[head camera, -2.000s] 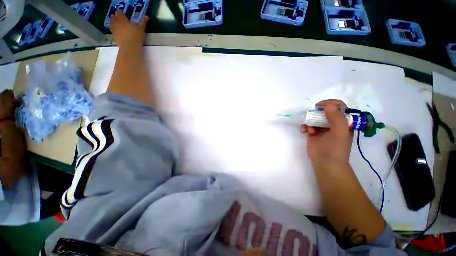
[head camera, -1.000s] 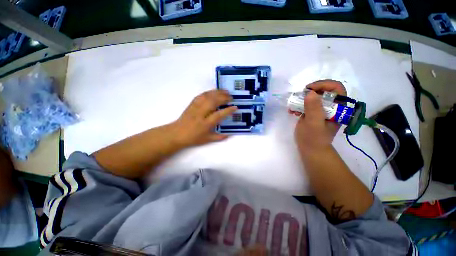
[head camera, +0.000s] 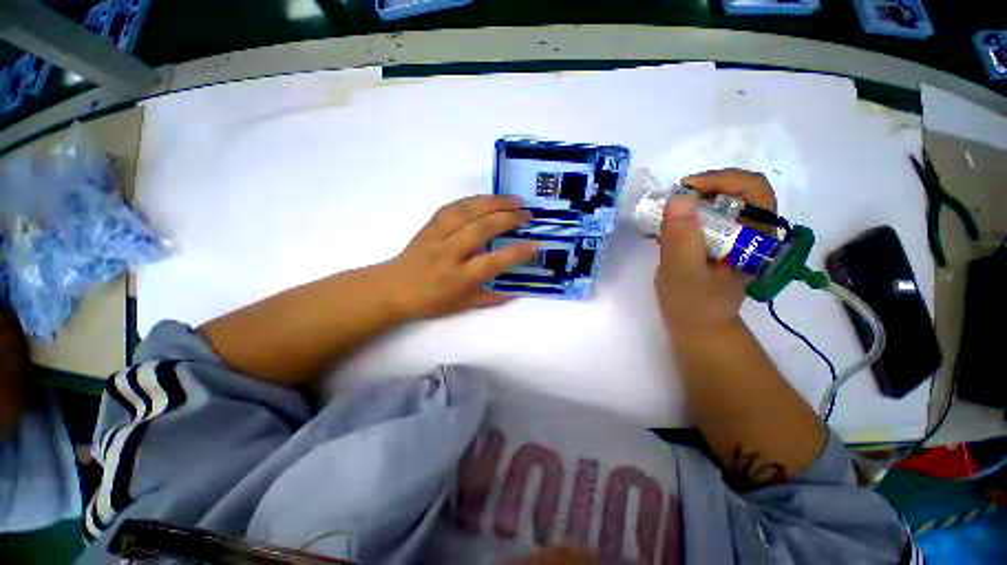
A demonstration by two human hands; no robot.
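Two light-blue housings with black and silver inner parts lie one above the other on the white paper. The upper housing [head camera: 576, 188] and the lower housing [head camera: 566, 265] touch. My left hand [head camera: 458, 256] holds the pair at their left side, fingers over the lower-left part. My right hand [head camera: 707, 248] is closed around the glue syringe [head camera: 723, 234], a barrel with a blue-and-white label. Its tip points up and left, close to the upper housing's right edge; the needle is hard to see. A green air cap [head camera: 786, 268] sits on the rear of the syringe.
An air hose [head camera: 879, 331] and a thin cable [head camera: 803, 337] hang from the syringe. A phone [head camera: 886, 309] and pliers [head camera: 941, 210] lie right. A bag of parts [head camera: 72, 237] lies left. The conveyor belt [head camera: 618, 24] carries housings. Another person's arm [head camera: 13, 375] is far left.
My left hand came back from the conveyor and the housing pair came onto the paper. Since then the pair has shifted slightly right and tilted a little. The syringe tip has risen.
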